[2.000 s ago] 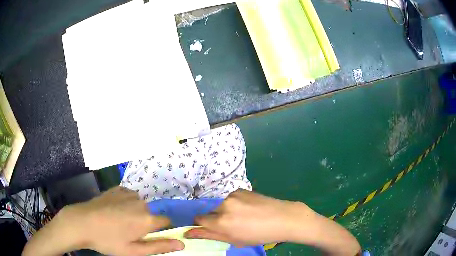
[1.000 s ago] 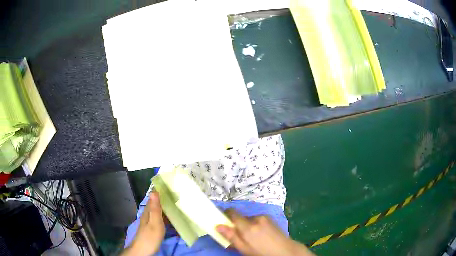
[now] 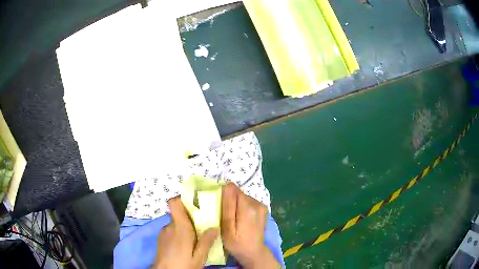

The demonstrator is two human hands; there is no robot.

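A pale yellow-green sheet (image 3: 209, 210) is held upright lengthwise over my lap, its long sides bent up. My left hand (image 3: 181, 239) grips its left side, with the thumb on the sheet's face. My right hand (image 3: 244, 220) presses along its right side. The large stack of unfolded sheets (image 3: 131, 100), white from glare, lies on the bench and hangs over its edge by my lap. The folded pieces stack (image 3: 302, 47), bright yellow with a raised long edge, lies on the green bench to the right.
A black phone (image 3: 435, 26) lies on the bench at far right. A cream board (image 3: 16, 163) with a yellow-green bundle is cut off at far left. Dark cables (image 3: 50, 241) tangle at lower left. Yellow-black tape (image 3: 378, 207) crosses the green floor at right.
The sheet was tilted and opened between my hands a second ago; now it is upright and narrower, with both hands closer together. The view has shifted, moving the bench things left.
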